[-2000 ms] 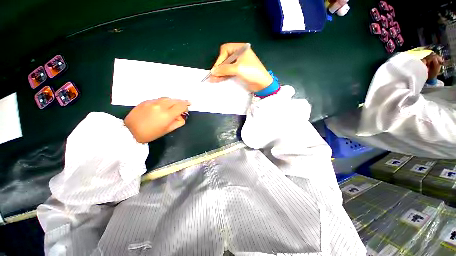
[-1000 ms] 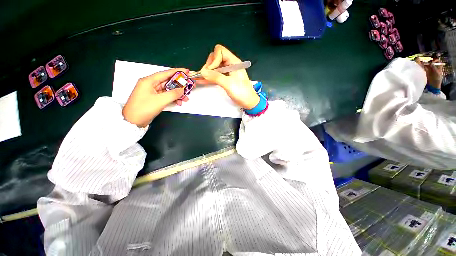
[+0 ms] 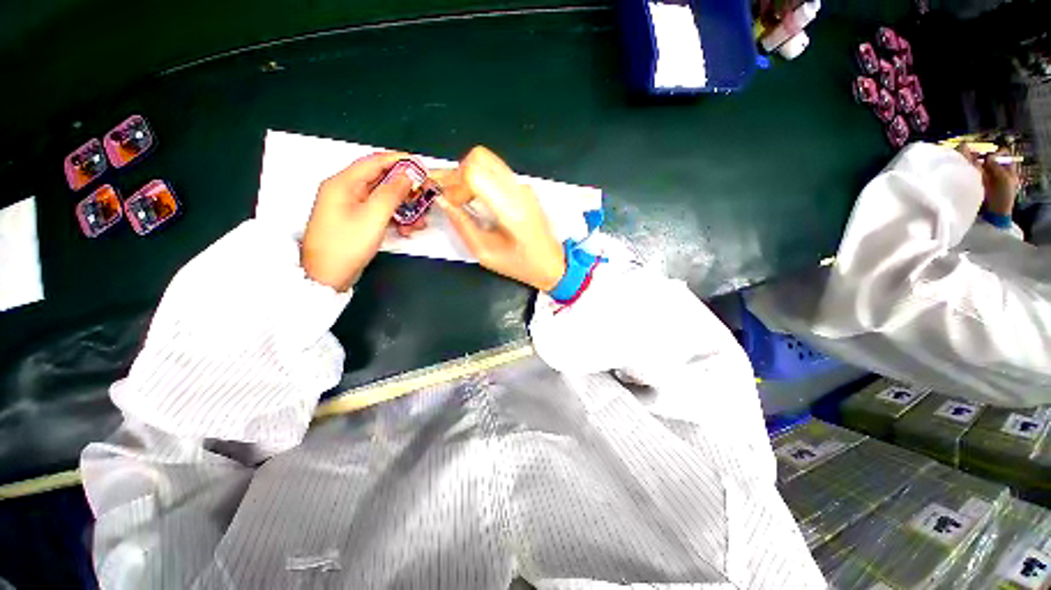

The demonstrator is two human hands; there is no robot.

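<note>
My left hand [image 3: 349, 221] holds a small rounded-square housing [image 3: 411, 194] with a pink-red rim and dark inside, raised over the white paper strip [image 3: 302, 173]. My right hand [image 3: 503, 219] is closed in a pinch at the housing's right side, with a blue band on the wrist. The slim metallic tweezers in it are almost wholly hidden by the fingers, and their tip is too small to make out. Several like housings [image 3: 153, 206] lie in a group at the left.
The dark green bench [image 3: 484, 58] has a pale yellowish front edge. A blue bin [image 3: 733, 46] with white paper and small white bottles [image 3: 793, 44] are at the back. More housings [image 3: 885, 87] lie at the right, near another person's sleeve [image 3: 910, 219]. A white sheet [image 3: 20, 254] is at the left edge.
My left hand has come up with a housing. My right hand has moved left and down to it and turned; the tweezers' shaft, plain to see before, is now mostly hidden.
</note>
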